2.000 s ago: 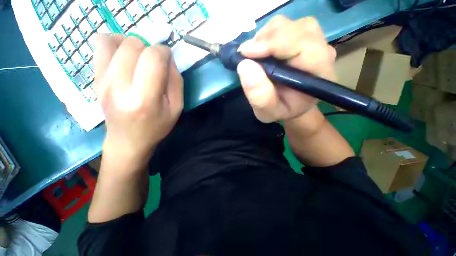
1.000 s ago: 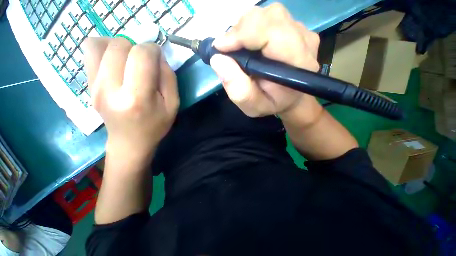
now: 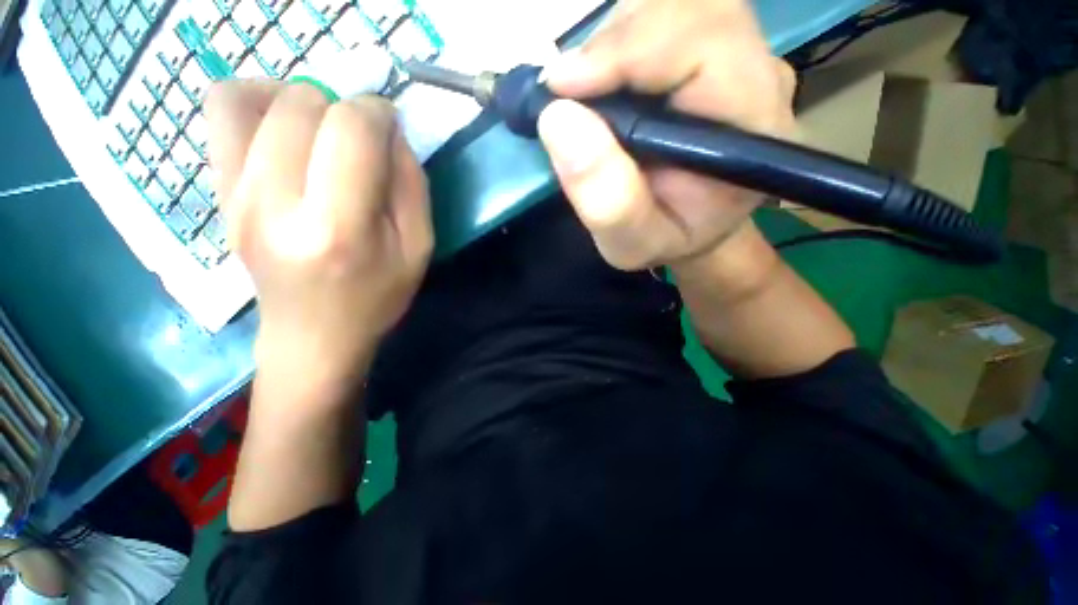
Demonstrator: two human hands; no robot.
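The white tray lies at the bench edge with the PCB panel, a grid of small boards with green strips, on it. My right hand is shut on the black soldering iron. The iron's metal tip points left, just right of my left fingers; whether it touches a board I cannot tell. My left hand is closed over the panel's near edge. A green and white piece, perhaps the solder wire holder, shows between its fingers.
The dark green bench mat lies left of the tray, with a thin wire across it. Stacked boards stand at the far left. Below are a red stool and part of another person. Cardboard boxes stand on the floor at right.
The view has shifted slightly. From one second ago, my right hand and the iron have moved a little right and the tip stays near my left fingers. My left hand keeps its closed grip.
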